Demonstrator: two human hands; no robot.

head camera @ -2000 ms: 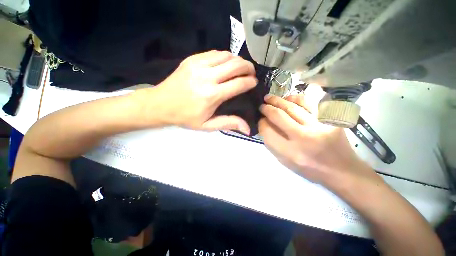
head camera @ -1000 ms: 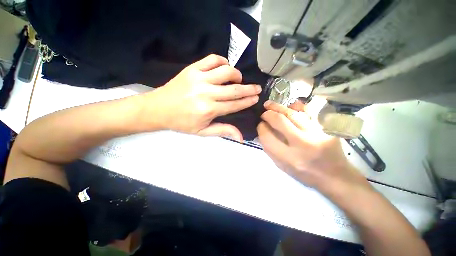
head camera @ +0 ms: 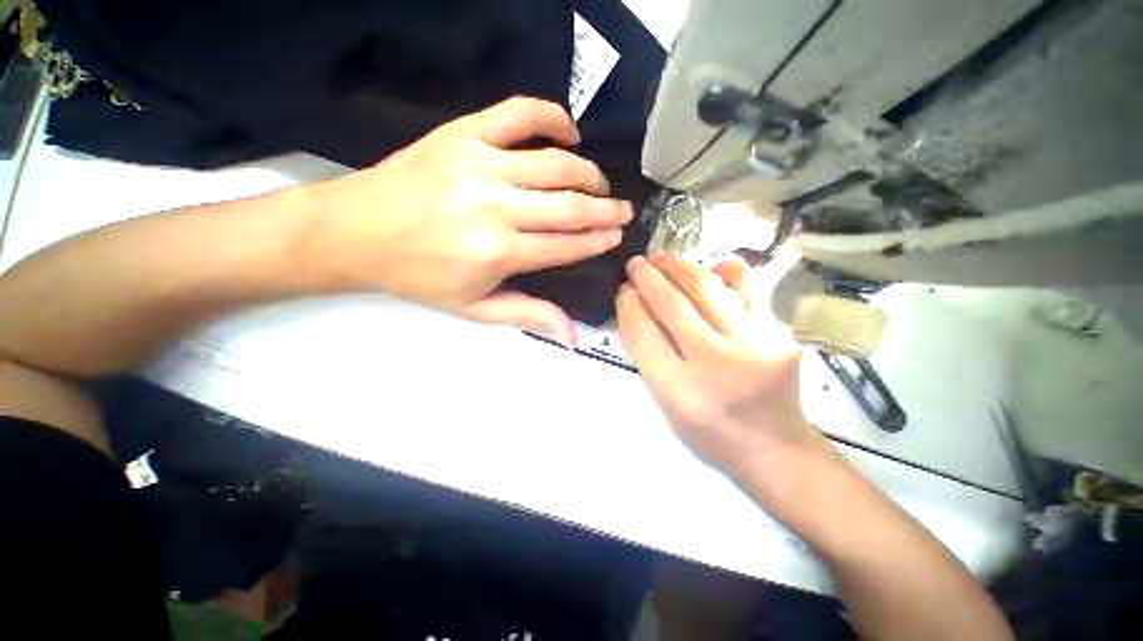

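A black garment (head camera: 326, 82) lies left of the needle, with a white care label (head camera: 589, 63) standing out near the machine head. My left hand (head camera: 489, 219) lies flat on the cloth, fingers pointing right toward the presser foot (head camera: 678, 223), thumb by the front edge of the cloth. My right hand (head camera: 708, 338) is just right of it, with its fingertips at the cloth edge by the presser foot. The fingers seem to pinch the edge, but the contact is partly hidden. The needle itself is too small to make out.
The pale machine head (head camera: 928, 125) fills the upper right. A ribbed cream knob (head camera: 840, 326) is right of my right hand, with a black slotted piece (head camera: 867, 394) below it. Pointed metal tools (head camera: 1015, 451) lie at the far right. A black bundle (head camera: 226, 501) hangs below the table edge.
The view has shifted, so the table, arms and knob appear farther left and more shows at the right. Both hands stay by the presser foot, my left hand slightly farther from it.
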